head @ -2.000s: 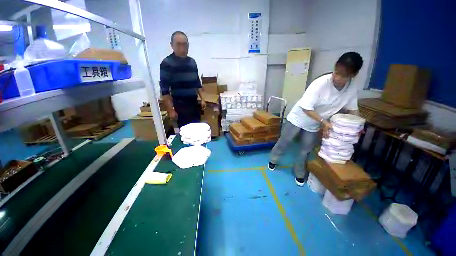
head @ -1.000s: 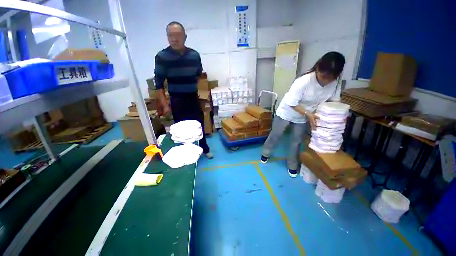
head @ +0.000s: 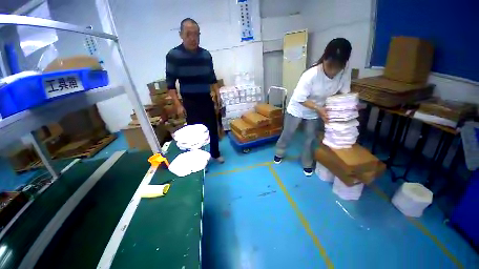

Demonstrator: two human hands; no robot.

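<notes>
Neither of my hands is in the picture. The green bench top (head: 163,226) lies nearest in front of me. At its far end is a short stack of white housings (head: 192,137), with a flat white octagonal piece (head: 189,163) in front of it. A pale-yellow roll (head: 155,190) lies nearer, across the bench's left edge strip. A bright orange tape dispenser (head: 158,161) stands beyond the roll.
A green conveyor belt (head: 79,210) runs at left under a shelf with a blue bin (head: 58,89). One person (head: 194,84) stands beyond the bench. Another (head: 320,94) bends over a white stack (head: 341,122) on a carton (head: 351,164). A cart (head: 252,141) holds cartons.
The view has shifted, so the bench and white stacks sit further left and higher. The standing person has stepped closer to the bench end. The other person still holds the tall white stack.
</notes>
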